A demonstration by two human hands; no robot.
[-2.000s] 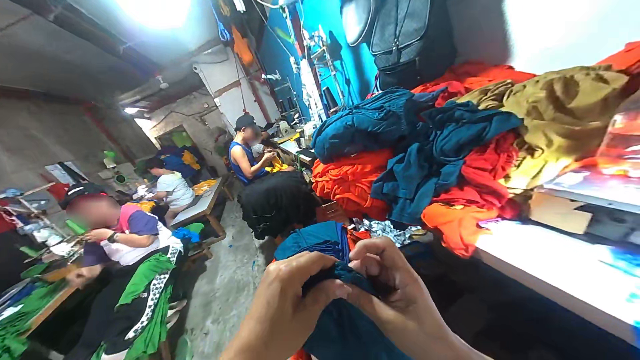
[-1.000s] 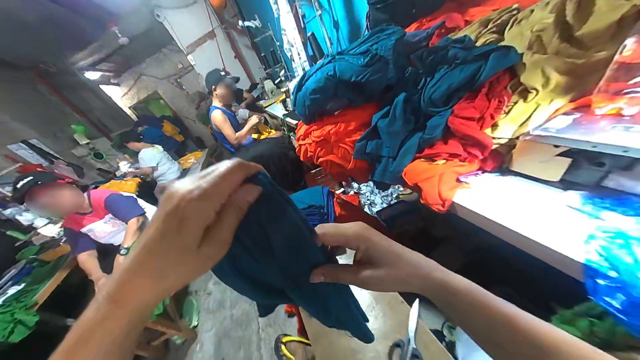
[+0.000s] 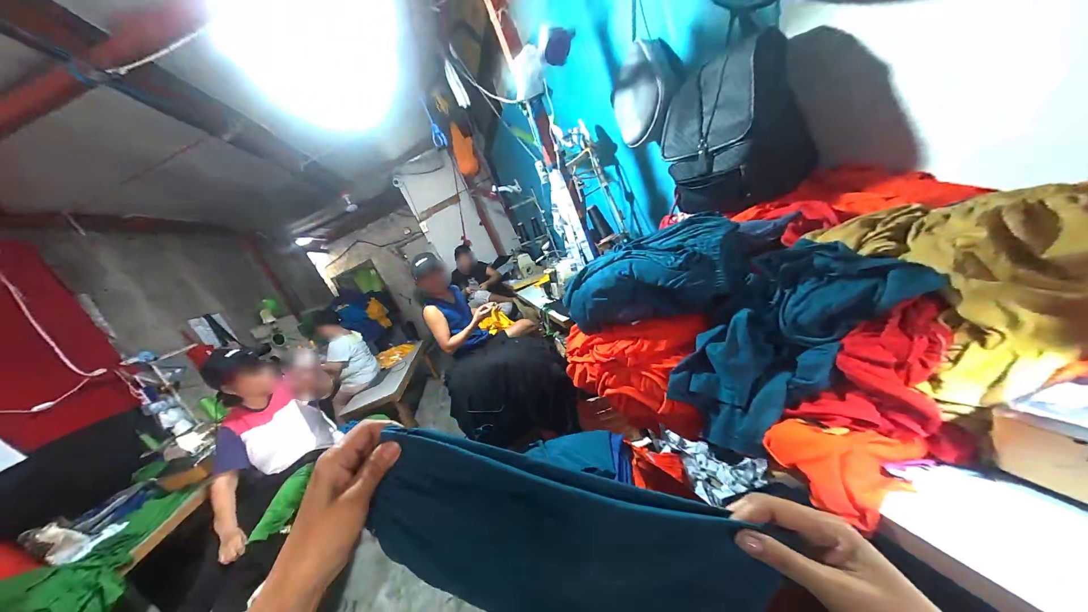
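Observation:
A dark teal piece of fabric [image 3: 561, 527] spans the bottom of the view between my hands. My left hand [image 3: 353, 484] pinches its upper left corner between thumb and fingers. At the right, my right hand [image 3: 807, 544] grips the upper edge of the same piece. The cloth hangs down from a folded top edge, and its lower part runs out of view. Just behind it lies more teal fabric [image 3: 578, 455], beside orange-red cloth [image 3: 659, 472] and crumpled grey-and-white patterned material [image 3: 722, 472].
Heaped teal [image 3: 654, 272], orange-red [image 3: 637, 357] and mustard garments [image 3: 1011, 255] fill the right side, by a white tabletop [image 3: 1003, 535]. A black backpack [image 3: 722, 119] hangs above. Several co-workers sit at left and centre, one in a pink and white shirt [image 3: 280, 425], near a wooden bench [image 3: 382, 387].
My hands have moved apart, and the teal fabric, bunched between them two seconds ago, is now spread sideways. The scissors seen one second ago are out of view. The view has tilted up.

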